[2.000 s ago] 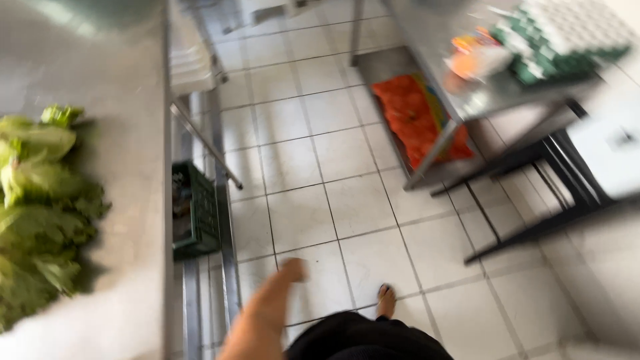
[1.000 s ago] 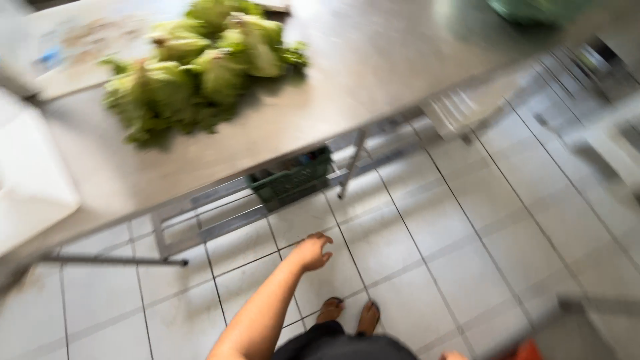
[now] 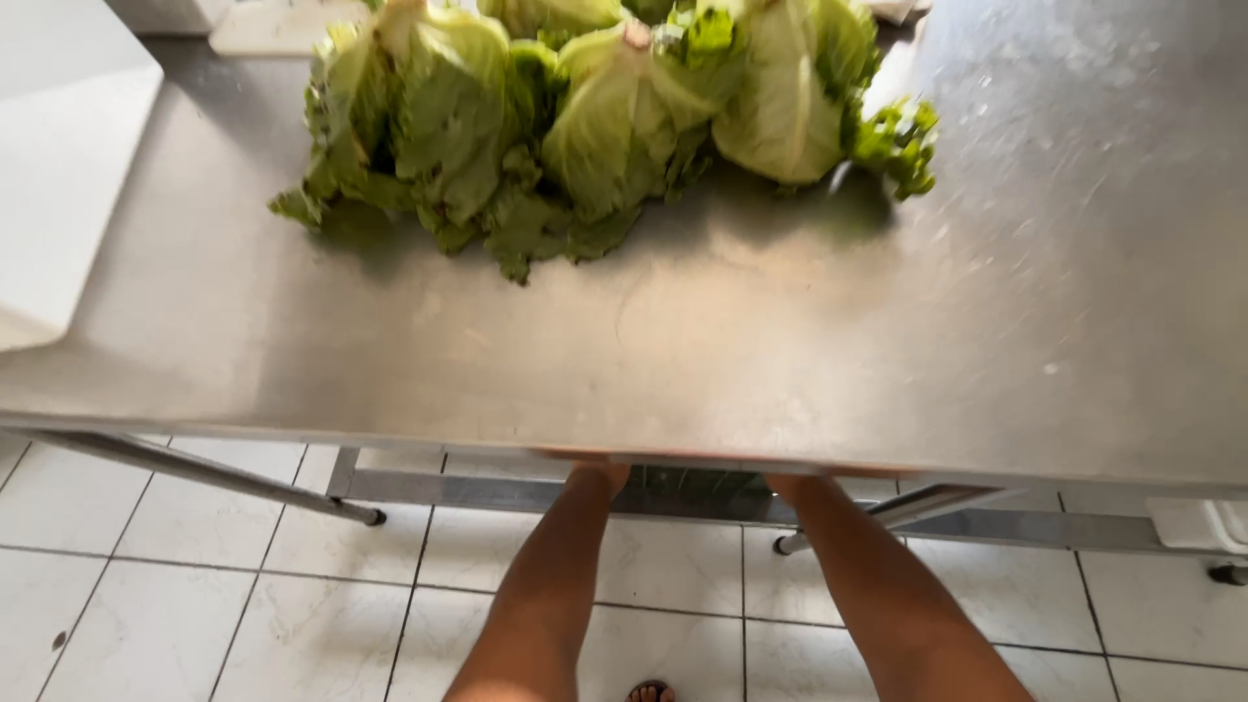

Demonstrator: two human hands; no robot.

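Note:
Both my arms reach under the front edge of the stainless steel table (image 3: 624,361). Only the wrist end of my left hand (image 3: 600,472) shows, and my right hand (image 3: 798,484) is mostly covered by the tabletop too; their fingers are hidden. Between them, below the table, part of a dark green plastic crate (image 3: 697,480) is visible. Whether either hand touches the crate cannot be seen. On the table above lie several heads of leafy lettuce (image 3: 624,127), stem ends away from me.
A white board or lid (image 3: 58,156) lies at the table's left, with a pale cutting board (image 3: 283,27) behind. Metal legs and a lower rail (image 3: 468,490) run beneath. A white plastic container (image 3: 1199,522) sits low at right. The floor (image 3: 673,565) is white tile.
The view has turned and come up to the table. My left hand, seen over the floor one second ago, is now under the table edge, and my right arm has reached in beside it.

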